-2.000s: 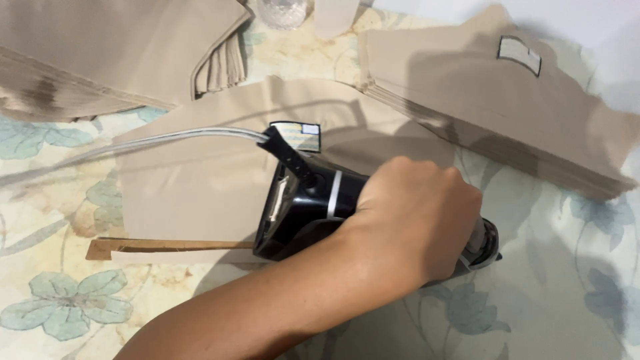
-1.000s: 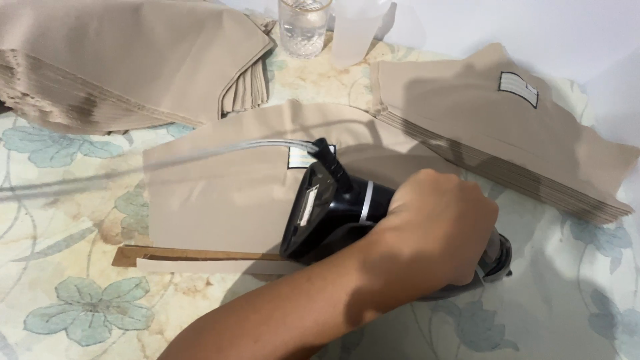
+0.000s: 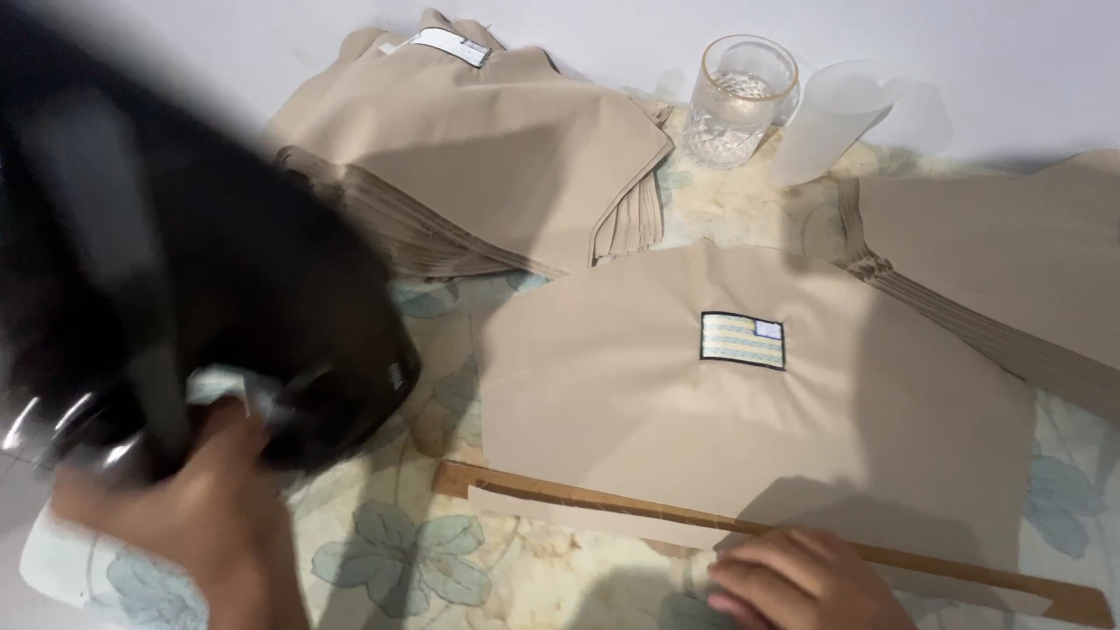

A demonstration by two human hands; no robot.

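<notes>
A black clothes iron [image 3: 219, 227], large and blurred, is raised at the left with my left hand [image 3: 188, 516] shut on it. To its right lies a beige fabric panel [image 3: 612, 376] with a striped, flag-like patch [image 3: 742, 340] and puckers around the patch. A narrow brown strip [image 3: 612, 503], cardboard or wood, runs along the panel's lower edge, with a pale fabric edge beside it. My right hand [image 3: 801, 577] is at this lower edge, fingers bent and close together; whether they grip the cloth or strip cannot be told.
Stacked beige fabric pieces [image 3: 472, 149] lie at the back left, a white patch on top. Another stack [image 3: 997, 236] is at the right, close to the panel. A clear glass [image 3: 735, 105] and a frosted cup [image 3: 831, 122] stand behind. A floral cloth [image 3: 398, 560] covers the table.
My left hand has moved left with the iron, off the panel, and the patch now shows fully. My right hand has come into view at the lower edge. The view has shifted.
</notes>
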